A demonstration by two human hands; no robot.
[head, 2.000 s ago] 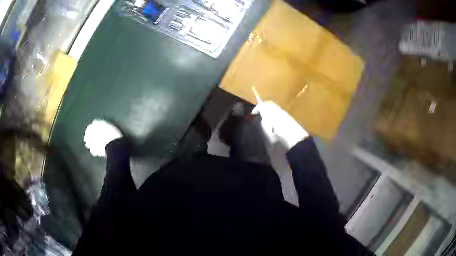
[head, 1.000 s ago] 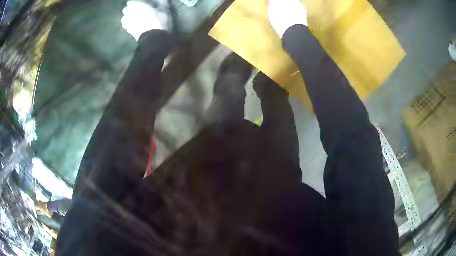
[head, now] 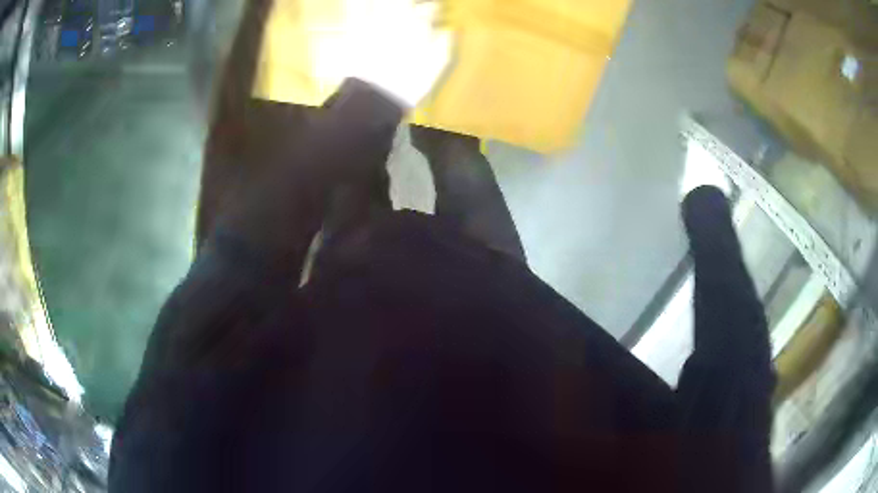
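A yellow-brown carton (head: 525,72) stands at the top centre, beside the green bench, with its top face showing. My left hand (head: 385,48), in a white glove, is over or on the carton's near left part. It is washed out by glare, so its fingers and anything in them cannot be made out. My right hand (head: 705,166), also white-gloved, is far to the right of the carton, by a pale metal frame. It is small and blown out, and its fingers do not show.
The green bench surface (head: 116,193) runs along the left, with blurred clear trays with blue items (head: 116,34) at its far end. The pale perforated metal frame (head: 770,207) is low on the right. A brown carton (head: 818,96) with a white label lies beyond it.
My left hand has moved from the green bench to the carton. My right hand has left the carton and swung right to the metal frame. The view has shifted, and the carton appears further left.
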